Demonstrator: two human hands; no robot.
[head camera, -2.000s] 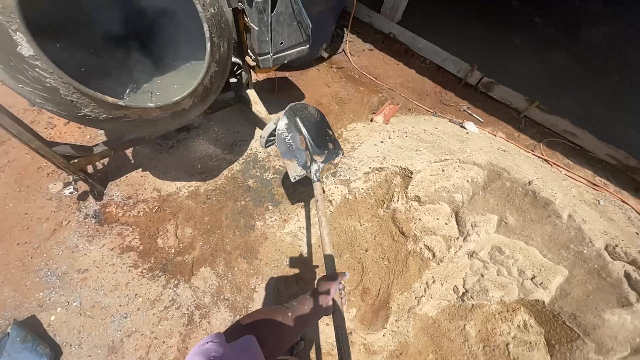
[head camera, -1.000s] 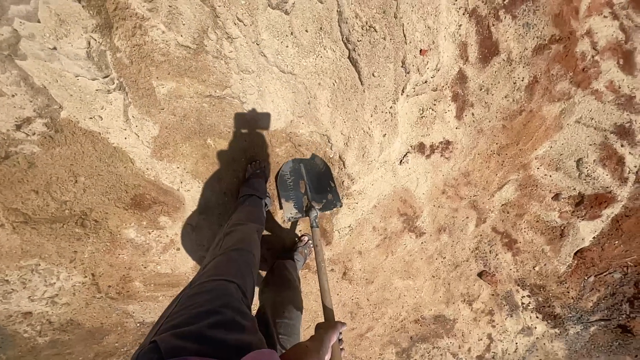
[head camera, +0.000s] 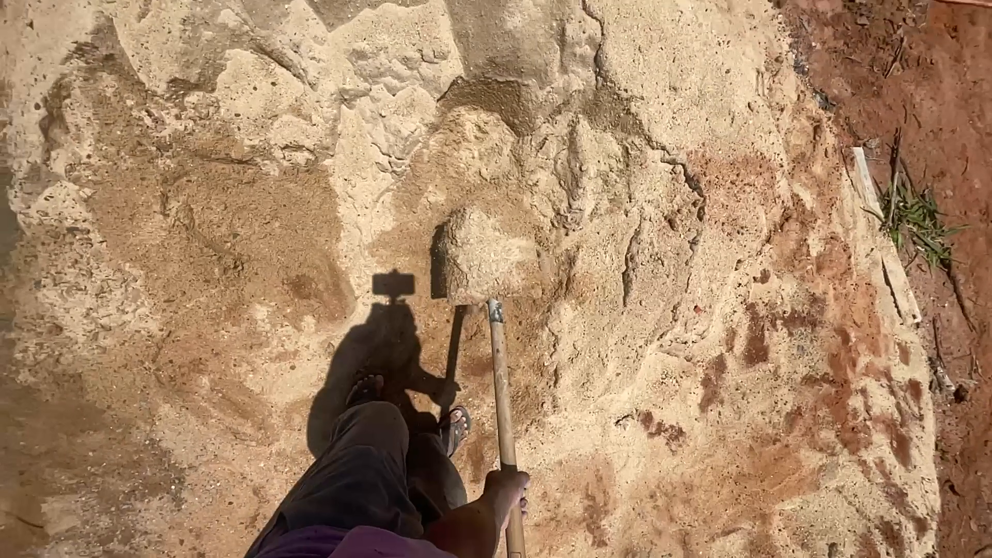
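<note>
My left hand (head camera: 508, 492) is closed around the wooden handle (head camera: 502, 387) of a shovel, near the bottom edge of the view. A metal collar joins the handle to the blade. The blade is hidden under a heap of pale sand (head camera: 490, 256), with a dark shadow along the heap's left side. Below the hand the handle runs out of view. My right hand is not in view.
Uneven sand (head camera: 217, 225) spreads around the blade. My sandalled feet (head camera: 456, 428) stand left of the handle. At the right, a pale wood strip (head camera: 887, 236) and green grass (head camera: 914, 217) lie by reddish soil (head camera: 961, 349).
The shovel blade, bare in both earlier frames, is now covered by sand and farther from my feet than one second ago. The view has turned away from the concrete mixer seen two seconds ago.
</note>
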